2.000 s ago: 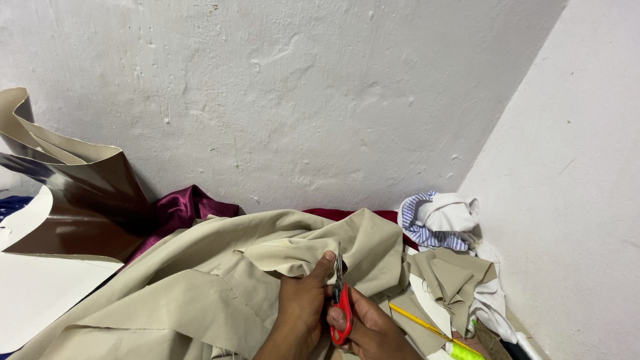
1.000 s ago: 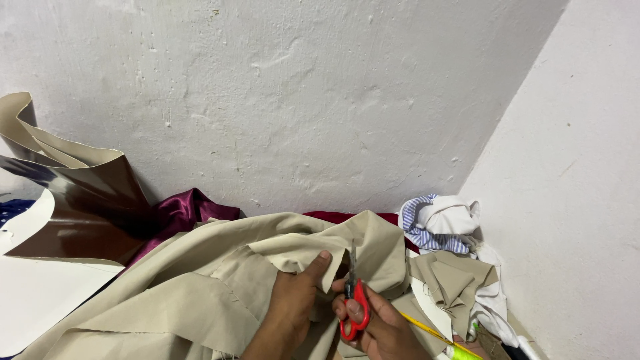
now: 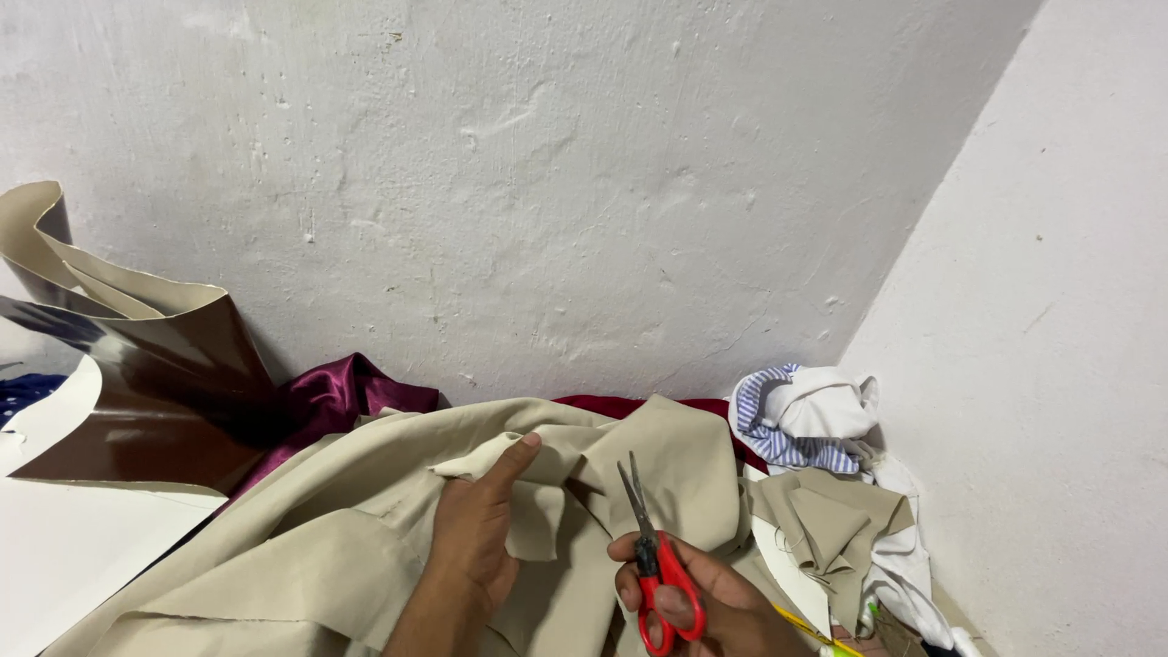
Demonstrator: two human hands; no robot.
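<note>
My left hand [image 3: 479, 534] pinches an edge of the beige fabric [image 3: 365, 465], its thumb on top and a flap hanging beside the fingers. To its right, my right hand [image 3: 707, 593] holds red-handled scissors [image 3: 643, 520], fingers in the loops. The blades point up and away, slightly parted, over the fabric with no cloth seen between them. Folds of the beige fabric spread beneath both hands, and a cut edge runs across the lower left part.
Brown glossy sheet material [image 3: 169, 392] and white sheets [image 3: 82, 547] lie left. Maroon satin [image 3: 342, 397] sits by the wall. At right are striped and white cloth [image 3: 812, 411], a beige scrap [image 3: 835, 529] and a yellow pencil-like stick [image 3: 803, 623]. Walls [image 3: 547, 182] rise behind and at right.
The scissors in my right hand have moved away from my left hand, to the right, and off the cloth edge. My left hand has kept its hold on the fabric.
</note>
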